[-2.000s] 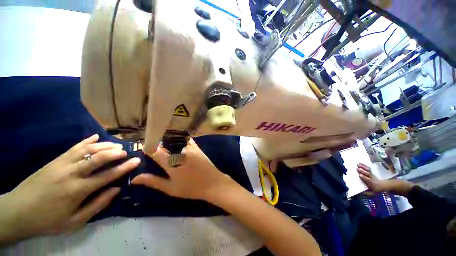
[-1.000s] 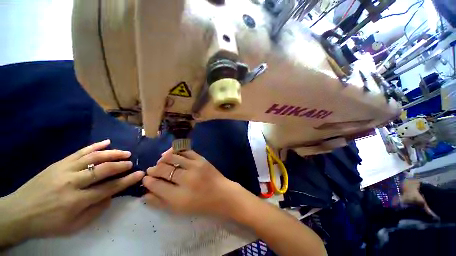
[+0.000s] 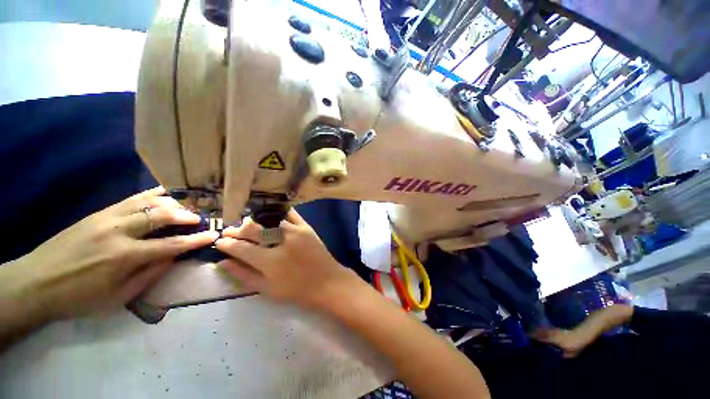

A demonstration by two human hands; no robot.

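The dark navy garment panel (image 3: 70, 167) lies on the machine table, spreading left and passing under the cream HIKARI sewing machine (image 3: 342, 156). My left hand (image 3: 117, 245) lies on the cloth left of the presser foot (image 3: 216, 224), fingers stretched toward it, a ring on one finger. My right hand (image 3: 284, 253) is at the right of the foot, fingertips on the cloth edge and partly behind the machine's cream guard and a knurled screw. The fingertips of both hands nearly meet in front of the foot. The needle cannot be made out.
Scissors with yellow and red handles (image 3: 416, 280) lie right of my right forearm, beside a white strip (image 3: 375, 238). Dark cloth pieces (image 3: 467, 277) lie along the machine base. The pale table (image 3: 257, 351) has tiny scraps. Another person's hand (image 3: 580, 333) is at the right.
The navy cloth's near edge has moved up toward the foot, baring more pale table and a metal-edged plate. Both hands have moved closer to the foot. The other person's hand has shifted.
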